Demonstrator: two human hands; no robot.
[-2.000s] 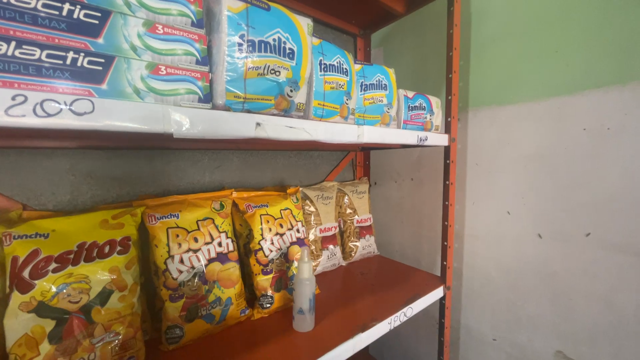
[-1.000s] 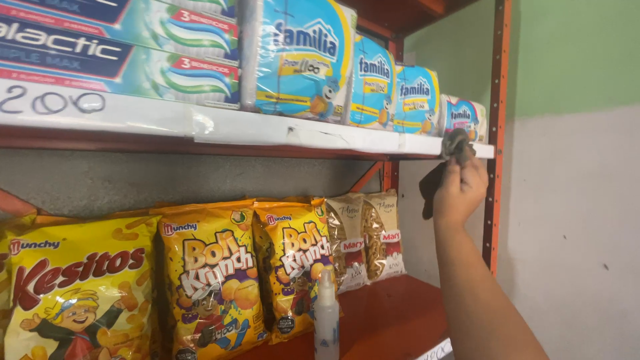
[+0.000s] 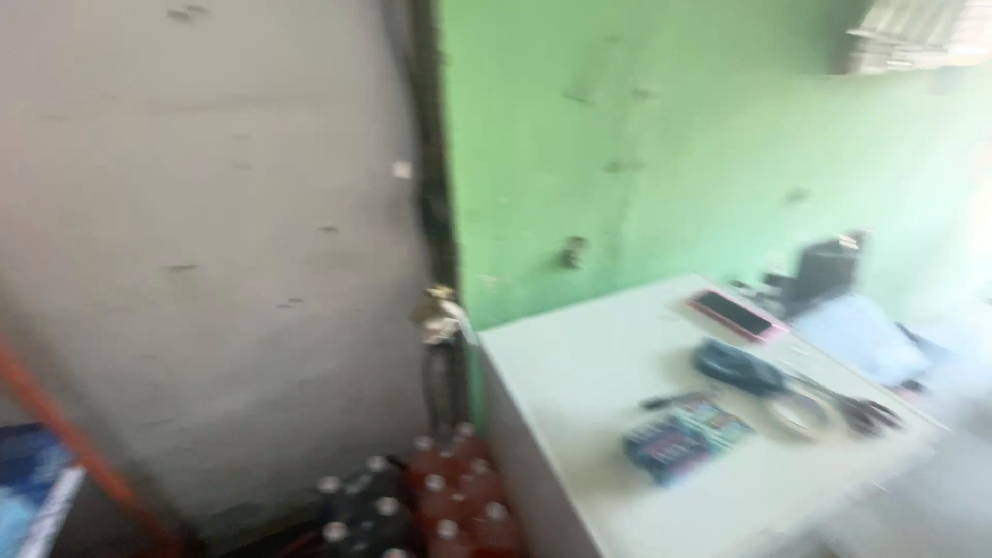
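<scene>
Neither of my hands shows in the head view, which is blurred. A white table (image 3: 589,480) stands at the right against a green wall. On it lie a pink-edged phone or similar flat device (image 3: 736,314), a dark blue pouch-like item (image 3: 738,366), a roll of tape (image 3: 798,413), dark-handled scissors (image 3: 864,415) and a colourful printed packet (image 3: 686,435) with a dark thin object beside its top edge.
Capped bottles with dark (image 3: 360,496) and reddish (image 3: 457,488) contents stand low beside the table. An orange shelf upright (image 3: 70,434) slants at the lower left, near blue packages (image 3: 31,473). A grey wall (image 3: 232,232) rises behind.
The view has swung far right, from the snack shelves to the table. One second ago a hand held a dark crumpled thing at the upper shelf's edge; that hand is out of view now.
</scene>
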